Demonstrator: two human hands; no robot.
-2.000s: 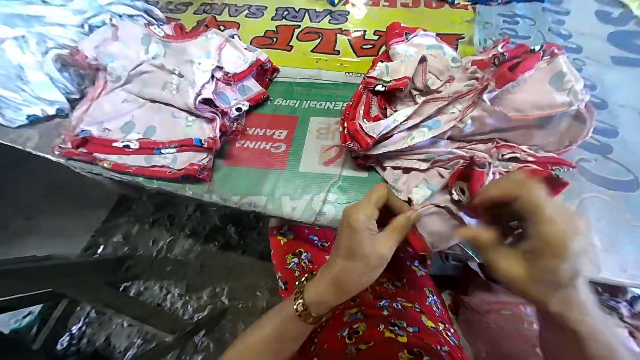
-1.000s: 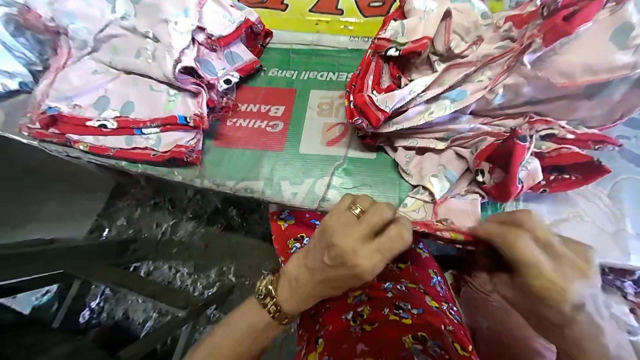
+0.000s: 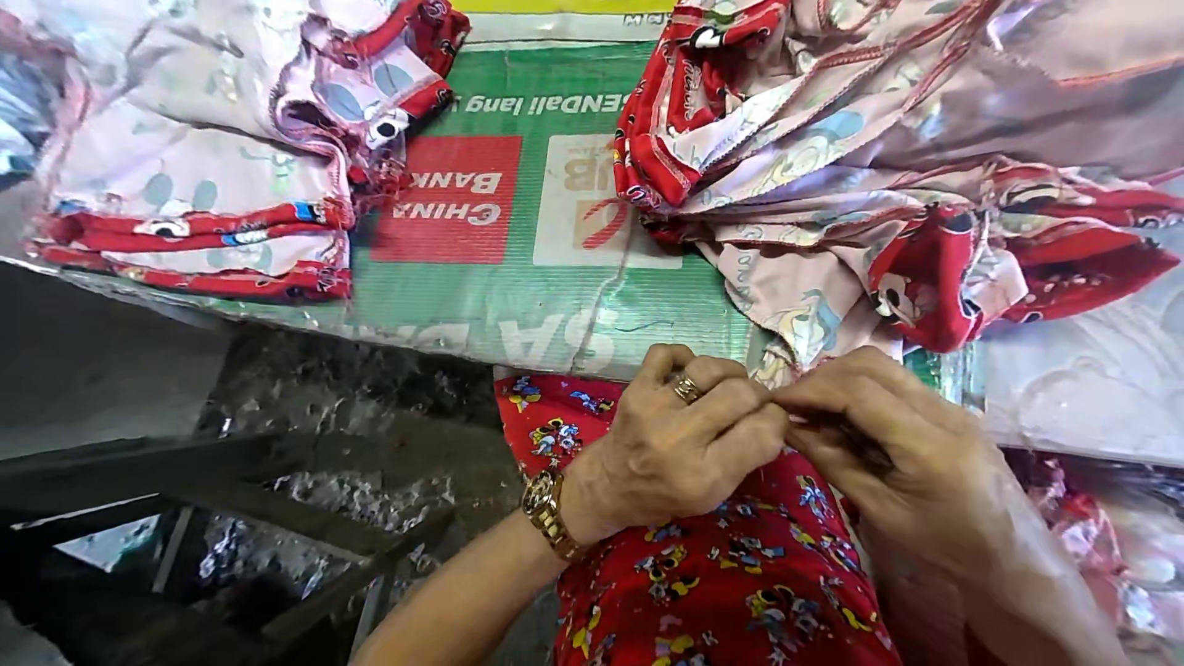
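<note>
My left hand (image 3: 689, 435), with a ring and a gold-coloured wristwatch (image 3: 548, 513), is closed at the table's front edge. Its fingertips meet those of my right hand (image 3: 888, 444), and both pinch the lower corner of a pale pink printed garment (image 3: 786, 356). That garment hangs from a heap of pink clothes with red trim (image 3: 851, 176) just beyond my hands. The exact pinch point is hidden by my fingers. Further left lies a folded stack of similar pink garments with red bands (image 3: 194, 213). Red cartoon-print cloth (image 3: 721, 583) lies beneath my hands.
A green printed tarpaulin (image 3: 462, 305) covers the tabletop. To the right, a clear plastic covering (image 3: 1082, 388) overlies a pale surface. Dark frame bars (image 3: 277, 527) stand below the table at left. Bagged or plastic-wrapped items (image 3: 1091, 546) sit low at the right.
My hands have come together at the fingertips; a second ago they were apart, with a red trim strip stretched between them. The view has moved closer to the table.
</note>
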